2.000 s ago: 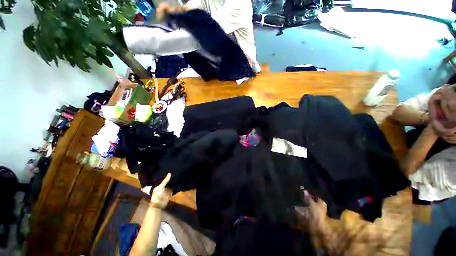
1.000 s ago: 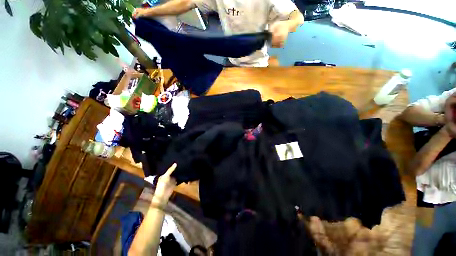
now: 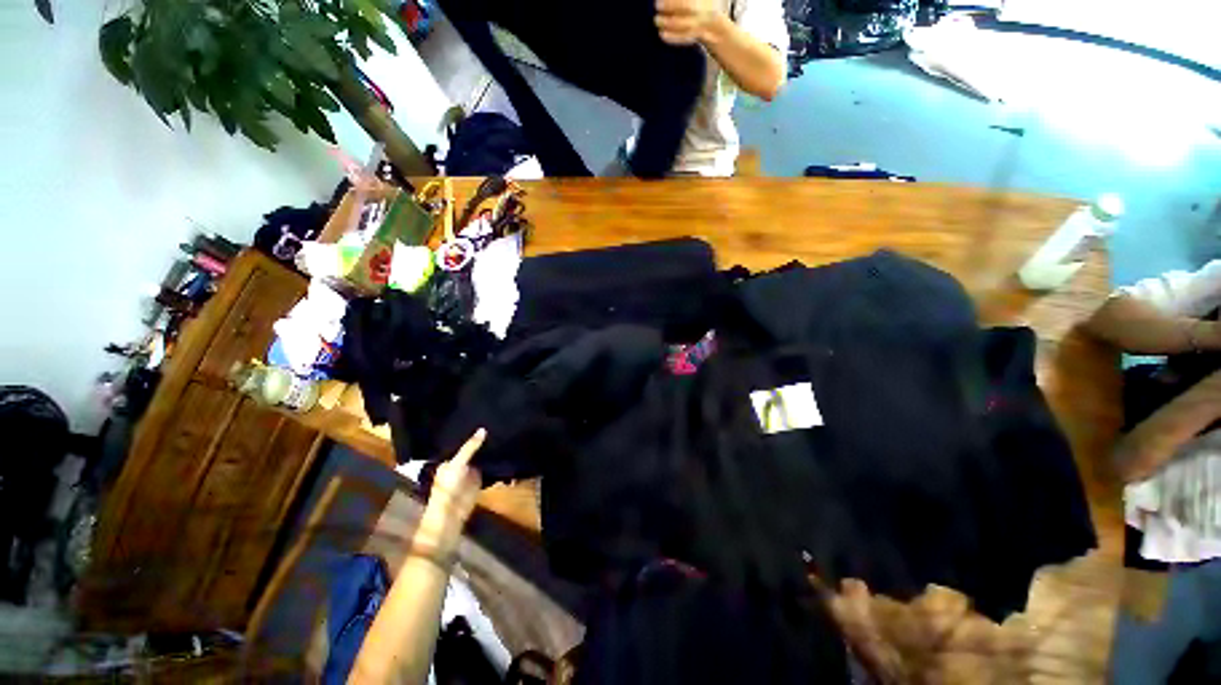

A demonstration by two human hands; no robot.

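A black garment (image 3: 670, 468) lies spread over the brown table in front of me, with a small pink-red patterned patch (image 3: 692, 353) near its upper part. A white paper tag (image 3: 786, 408) lies on the black cloth. My left hand (image 3: 455, 484) is at the garment's left edge, thumb on top, pinching the cloth; its other fingers are partly hidden. My right hand (image 3: 864, 618) is a blurred, dim shape at the garment's lower edge, low in the picture; its fingers cannot be made out.
More black cloth (image 3: 616, 278) lies beyond and to the right. A green and white box (image 3: 388, 234) with small items is at the table's left end. A white bottle (image 3: 1071, 244) stands at the right edge. Across the table a person holds up dark cloth (image 3: 603, 54); another person's arms (image 3: 1158, 325) are at right.
The tag has turned and the black cloth around it has shifted. My right hand has moved lower. The dark garment across the table has been lifted higher. My left hand keeps its place on the cloth.
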